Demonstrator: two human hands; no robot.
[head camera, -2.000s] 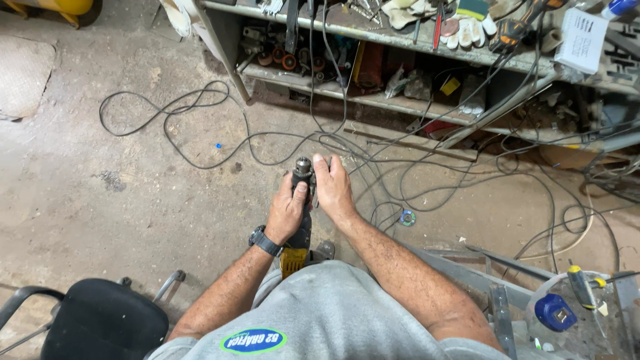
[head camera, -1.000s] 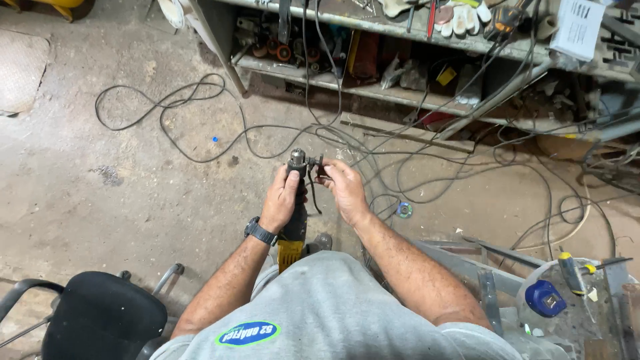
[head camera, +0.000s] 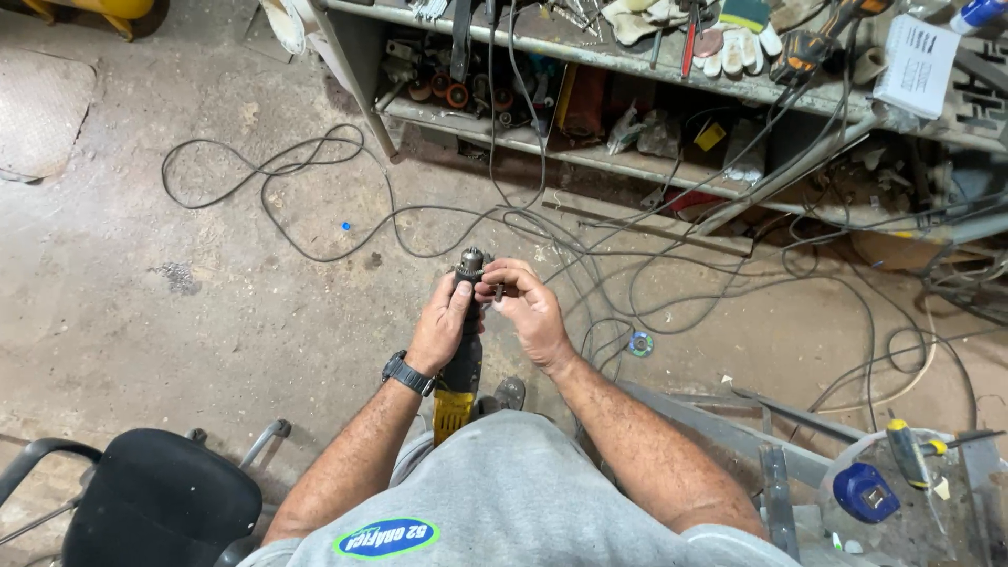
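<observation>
A power drill with a black front and yellow rear is held upright before my body, its metal keyed chuck at the far end. Around the black body just behind the chuck, my left hand is closed, thumb along the top. My right hand is at the chuck's right side, thumb and fingers pinching a small dark metal piece that looks like a chuck key. The fingers partly cover this piece, and whether it meets the chuck's teeth cannot be told. No bit shows in the chuck.
Black cables lie looped across the floor. Ahead stands a metal shelf holding gloves and a cordless tool. A black chair is at lower left; a blue tape measure and a screwdriver are at lower right.
My right hand has shifted around the small dark piece beside the chuck, its fingers now nearer the chuck than one second ago. My left hand stays around the drill.
</observation>
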